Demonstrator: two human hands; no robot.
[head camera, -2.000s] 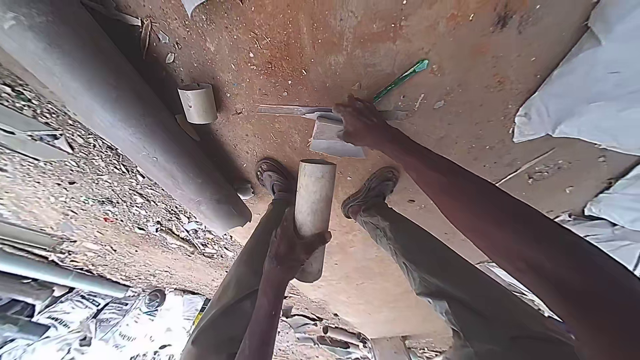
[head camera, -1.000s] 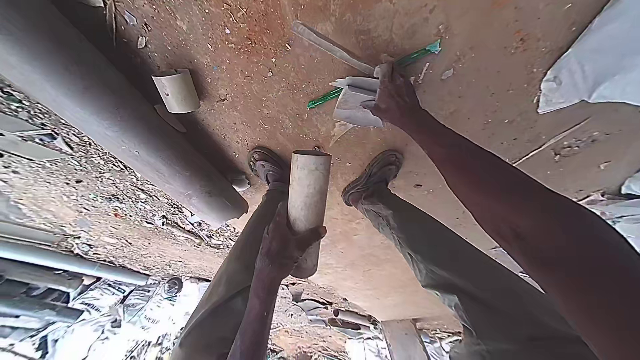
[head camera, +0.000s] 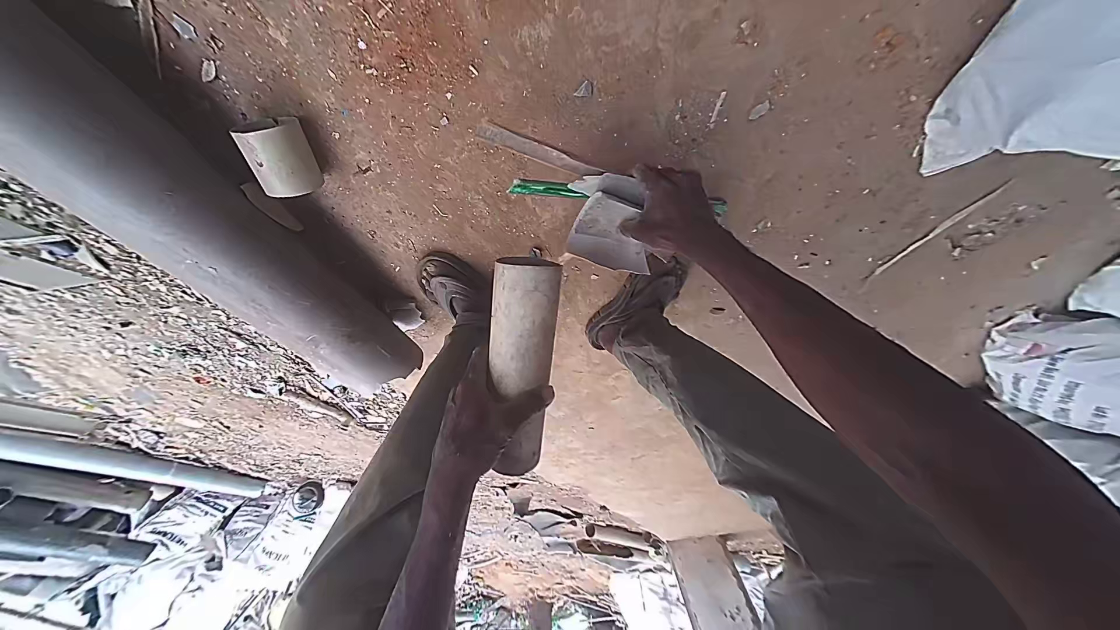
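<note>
My left hand is wrapped around the lower part of a pale plastic pipe section, whose round end faces away from me. Ahead and to the right, my right hand grips several pale pieces, among them a curved pipe offcut. A long thin flat strip and a green strip stick out to the left of that hand; whether it grips them too is unclear. A short pipe ring lies on the ground at the left.
A large grey pipe runs diagonally along the left, beside rubble. White sacks lie at the right, with a printed sack below them. More pipes are at the lower left. My shoes stand on the dirt floor.
My right hand has lifted the pale pieces off the ground and drawn them nearer to my right shoe. My left hand still holds the pipe section.
</note>
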